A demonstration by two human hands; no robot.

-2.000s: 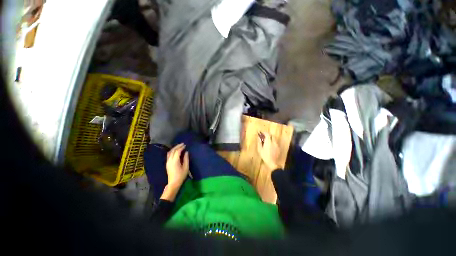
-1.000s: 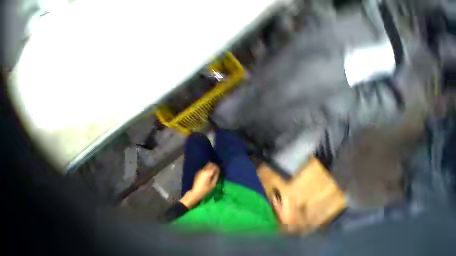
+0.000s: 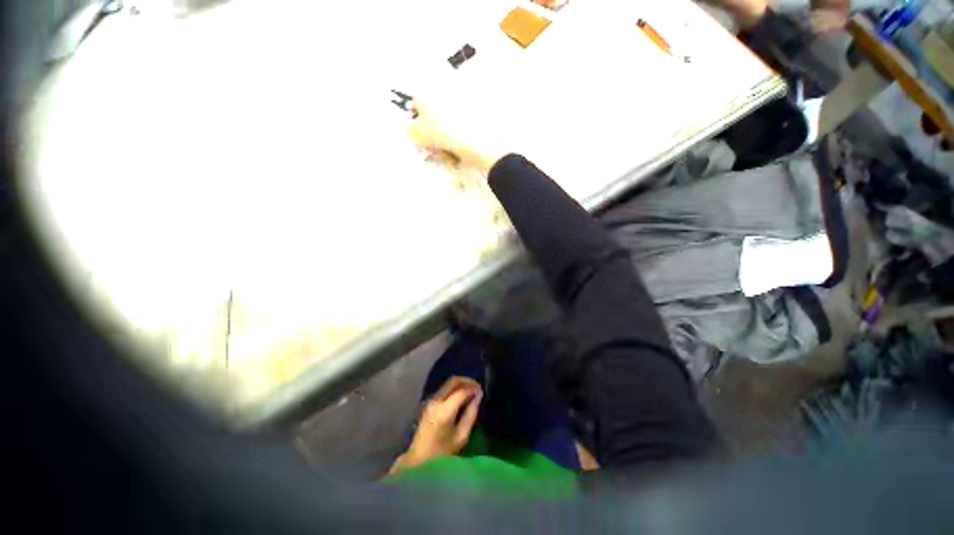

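My right hand (image 3: pixel 450 138) is stretched over the whitish worktable (image 3: pixel 314 209), washed out by glare. A small dark forked tool (image 3: pixel 403 101), possibly thread snips, is at its fingertips and looks held there. My left hand (image 3: pixel 450 413) rests on my lap with loosely curled fingers, and nothing shows in it. An orange-brown scrap (image 3: pixel 524 26), a small dark piece (image 3: pixel 461 55) and an orange-handled tool (image 3: pixel 654 36) lie on the table beyond my right hand.
Grey garments (image 3: pixel 722 246) with black bands and a white patch (image 3: pixel 785 263) lie right of the table edge. Another person's hand and dark sleeve (image 3: pixel 779 40) are at the table's far right corner. Dark cloth (image 3: pixel 879 387) is heaped at the right.
The view has swung toward the table. My right hand has moved from the wooden bench out over the table. My left hand stays on my lap. The yellow crate is out of view.
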